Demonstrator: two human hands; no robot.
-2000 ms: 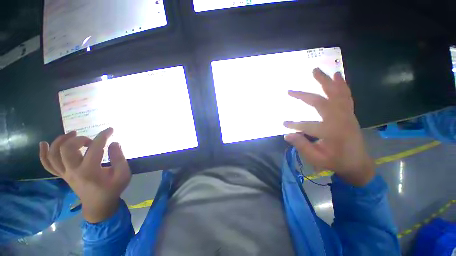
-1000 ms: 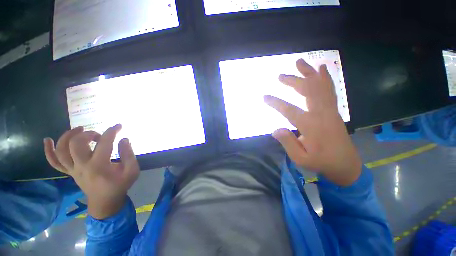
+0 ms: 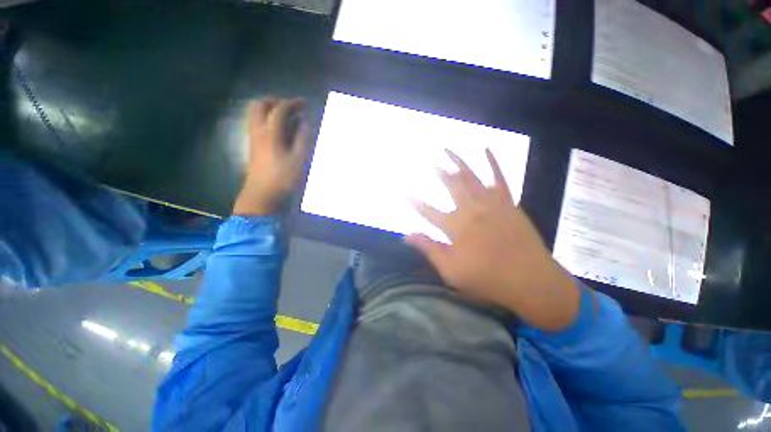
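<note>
Four lit tablets stand in a two-by-two block with black surrounds. The near-left tablet (image 3: 380, 160) glows plain white. The near-right tablet (image 3: 630, 224) shows faint lines of text. The far-left tablet (image 3: 456, 29) and far-right tablet (image 3: 664, 63) are partly cut off or tilted by the lens. My right hand (image 3: 486, 236) is over the near-left screen with its fingers spread and holds nothing. My left hand (image 3: 272, 156) is blurred at that tablet's left edge, fingers curled; whether it grips the edge cannot be told.
The dark green bench surface (image 3: 152, 110) extends left of the tablets. A blue sleeve (image 3: 59, 219) of another person is at the left. A blue stool (image 3: 169, 253) stands below the bench edge. The grey floor (image 3: 127, 316) has yellow lines.
The view has turned, and a different part of the bench shows at left. My left hand has moved from over a near-left screen to a tablet's left edge. My right hand remains spread over a white screen.
</note>
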